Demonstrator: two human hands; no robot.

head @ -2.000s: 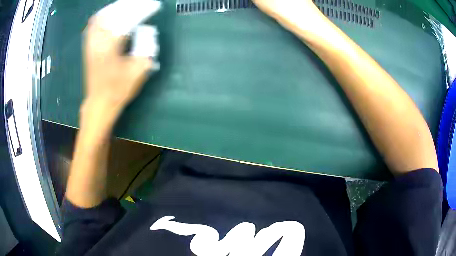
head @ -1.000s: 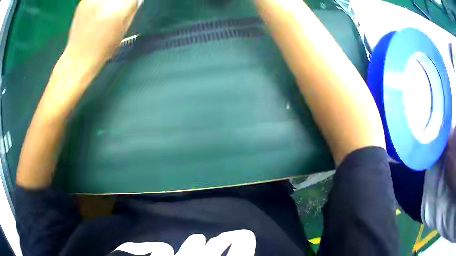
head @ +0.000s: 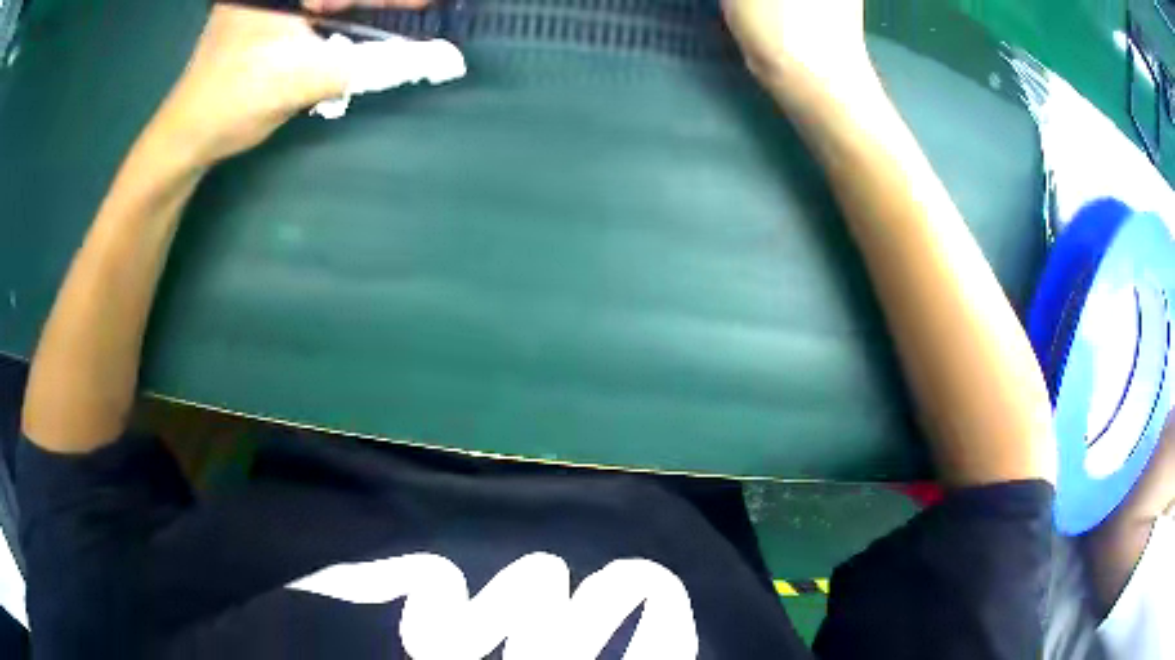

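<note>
My left hand (head: 264, 77) is at the upper left, partly cut off by the top edge, with a white finger cot (head: 406, 65) on the thumb. It grips a dark, thin-edged piece that looks like a black phone frame (head: 303, 16), mostly out of the picture. My right hand (head: 802, 32) is at the top right of centre; only the wrist side shows and its fingers are out of view. A strip with rows of tiny black bars (head: 586, 26) lies on the dark-green mat (head: 541, 271) between the hands, slightly blurred.
A blue-rimmed reel (head: 1076, 348) stands at the right edge, beside my right forearm. Shiny clear film (head: 1063, 116) lies at the mat's right side. Part of another person's arm (head: 1127, 548) shows behind the reel. Yellow-black tape (head: 802, 587) marks the green floor.
The view has shifted, so the reel sits lower and further right. My left hand's white-covered thumb and the dark piece have come into view; one second ago the hand was blurred and cut off.
</note>
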